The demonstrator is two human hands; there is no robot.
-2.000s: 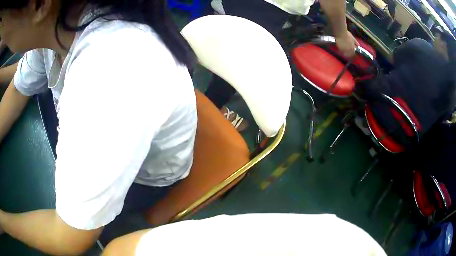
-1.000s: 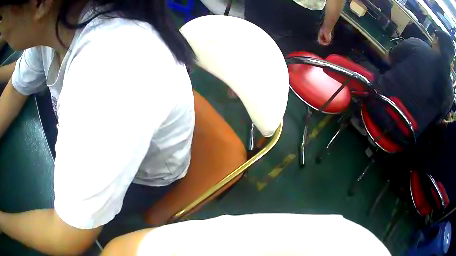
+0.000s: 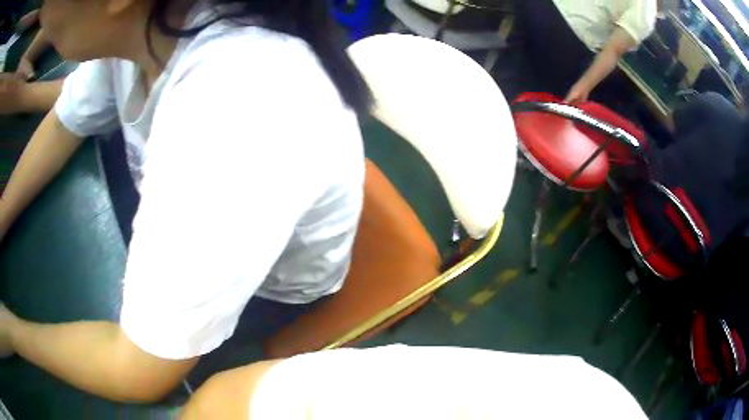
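Note:
Neither of my hands is in view. A white sleeve point(image 3: 443, 385) with a piece of bare arm point(image 3: 218, 394) shows along the bottom edge, very near the camera. It looks like my own upper arm, but I cannot tell which. Nearest in front, a person in a white shirt point(image 3: 246, 172) sits side-on at the left, on a chair with a cream rounded back point(image 3: 452, 115), an orange-brown seat point(image 3: 394, 238) and a yellow metal frame. The person's forearm point(image 3: 74, 353) reaches to the left edge. No carton can be made out.
The dark green table point(image 3: 62, 221) is at the left, with another person's hand point(image 3: 12, 92) near its far side. Red seats with chrome frames point(image 3: 567, 152) stand at the right on the green floor point(image 3: 509, 320). A person in a pale yellow top point(image 3: 608, 25) is behind them.
The view has turned left, so the seated person and chairs sit further right in the picture. More of the table and of the person behind shows, with a hand at a red chair.

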